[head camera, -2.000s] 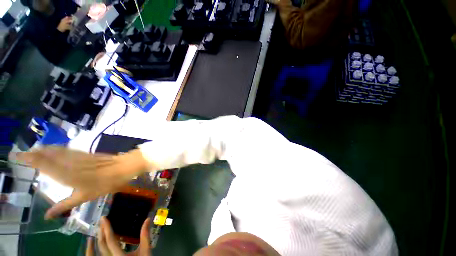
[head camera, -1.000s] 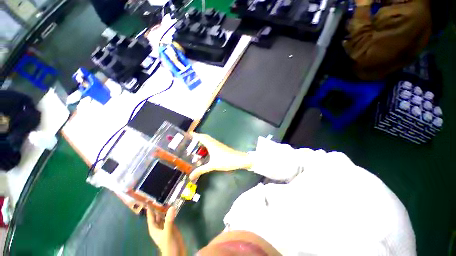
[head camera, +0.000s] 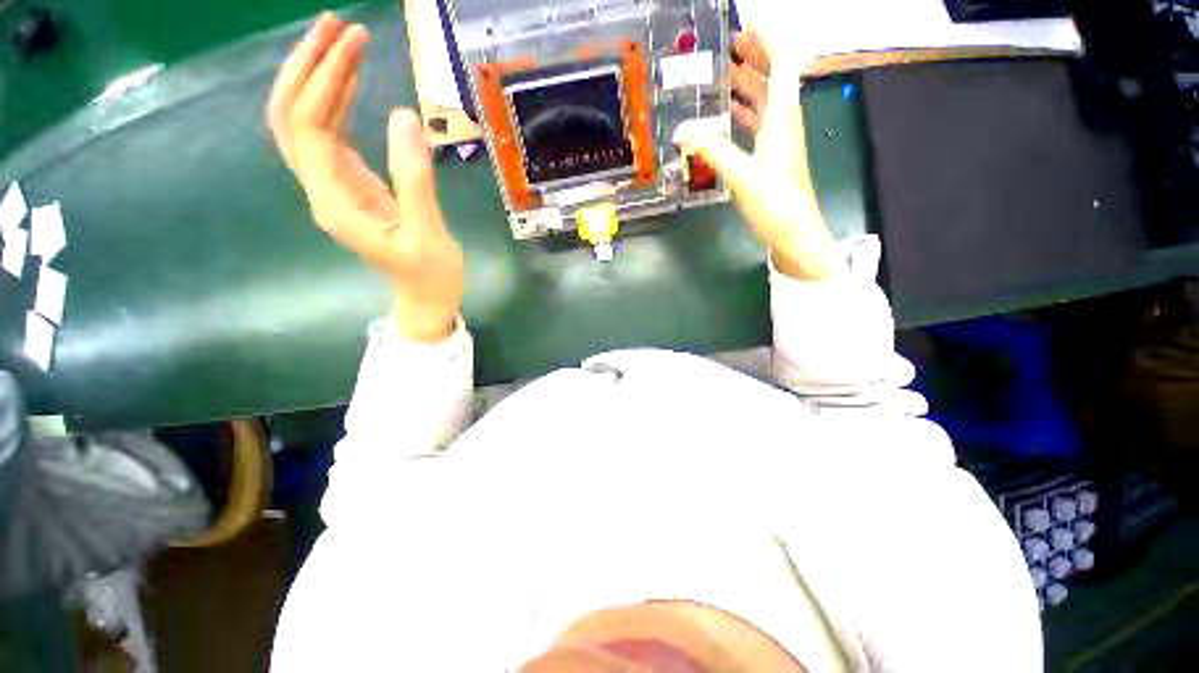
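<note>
The clear test fixture (head camera: 664, 112) stands on the dark green bench mat, at the top middle. The black square unit (head camera: 571, 128) sits inside its orange frame (head camera: 639, 105), with tiny marks along its lower edge. A yellow connector (head camera: 597, 222) with a white tip sticks out at the front edge. My right hand (head camera: 773, 155) is at the fixture's right side, its thumb at the red rocker switch (head camera: 701, 168); some fingers are partly hidden behind the side. My left hand (head camera: 370, 184) is raised left of the fixture, fingers apart, empty.
A large black mat (head camera: 1002, 184) lies right of the fixture. White-topped board (head camera: 940, 37) shows behind. Small white cards (head camera: 50, 292) lie at the far left. Dark blocky shapes stand at the upper right. A box of white round pieces (head camera: 1052, 533) is low at the right.
The view has turned, so the fixture now appears upright at the top middle. My left hand has come off the fixture. My right hand remains at its right side, thumb at the red switch.
</note>
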